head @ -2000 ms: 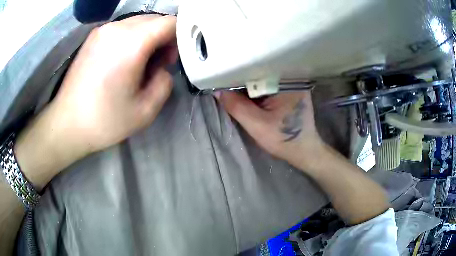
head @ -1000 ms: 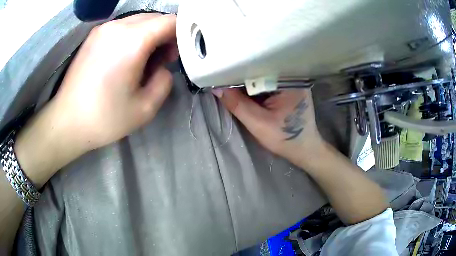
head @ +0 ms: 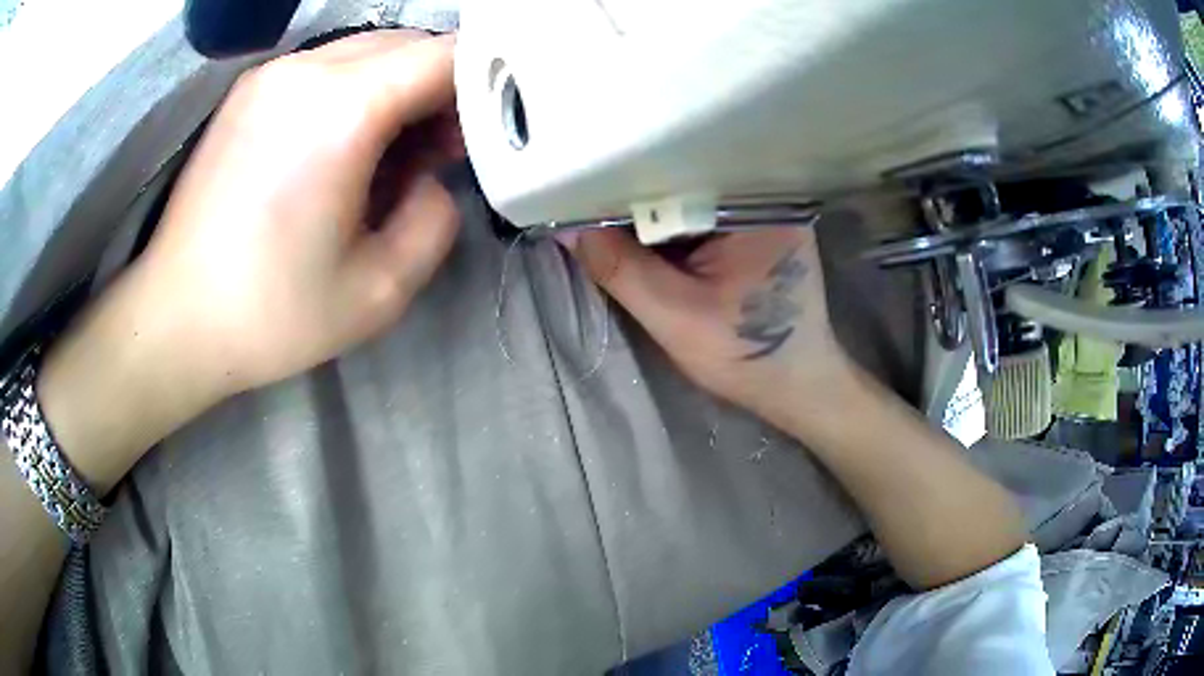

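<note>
A grey-beige garment panel [head: 462, 515] with a long seam line lies across the front, under the cream sewing machine head [head: 792, 93]. My left hand [head: 297, 211], with a metal watch, lies over the cloth left of the head. Its thumb is bent and its fingertips are hidden behind the head's end. My right hand [head: 726, 297], with a dark mark on its back, lies on the cloth under the head, its thumb near the needle area; its other fingertips are hidden. A thin pale thread loop [head: 601, 350] hangs over the cloth. Needle and presser foot are hidden.
A metal thread guide [head: 970, 251] and pale tube [head: 1103, 317] stick out under the head at right. A ribbed cream knob [head: 1018, 394] is below them. A blue bin [head: 753, 631] and crumpled grey cloth [head: 1089, 581] are at lower right. A dark rounded object [head: 240, 19] is at upper left.
The machine head sits slightly further left and up in the view. Both hands and the cloth stay nearly in place.
</note>
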